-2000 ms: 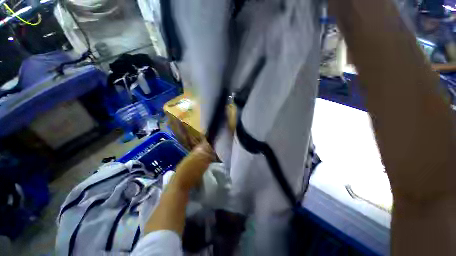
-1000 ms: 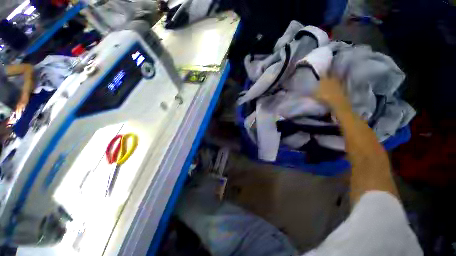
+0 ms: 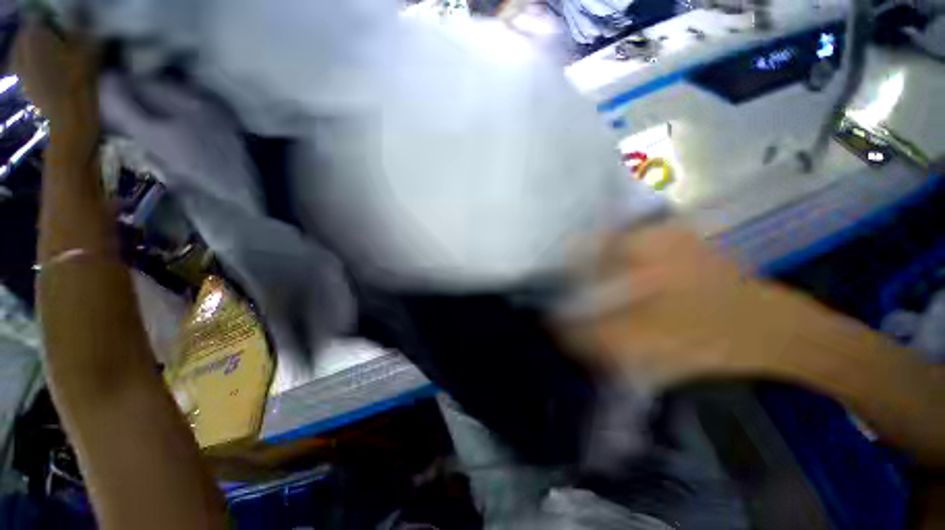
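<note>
A large garment panel [image 3: 456,155], pale grey to white with dark parts, is stretched across the middle, raised in front of the machine table and blurred by motion. My left hand [image 3: 57,62] is high at the upper left, partly hidden, and holds the panel's far end. My right hand [image 3: 663,305] is right of centre, blurred, with its fingers closed on the panel's right edge. A dark part of the cloth [image 3: 487,362] hangs below, between my hands. The panel hides the needle area and much of the table.
The white sewing machine head [image 3: 725,114], with blue stripe and display, stands behind at the upper right. Scissors [image 3: 651,169] with red and yellow handles lie by it. A cardboard box [image 3: 223,367] is at the left, beside the table's ruler-marked edge [image 3: 342,399]. Blue bins are partly visible low down.
The view has swung from the blue bin of garments back to the machine table. My right hand has left the heap and now holds a panel. My left hand has come into view, holding it too.
</note>
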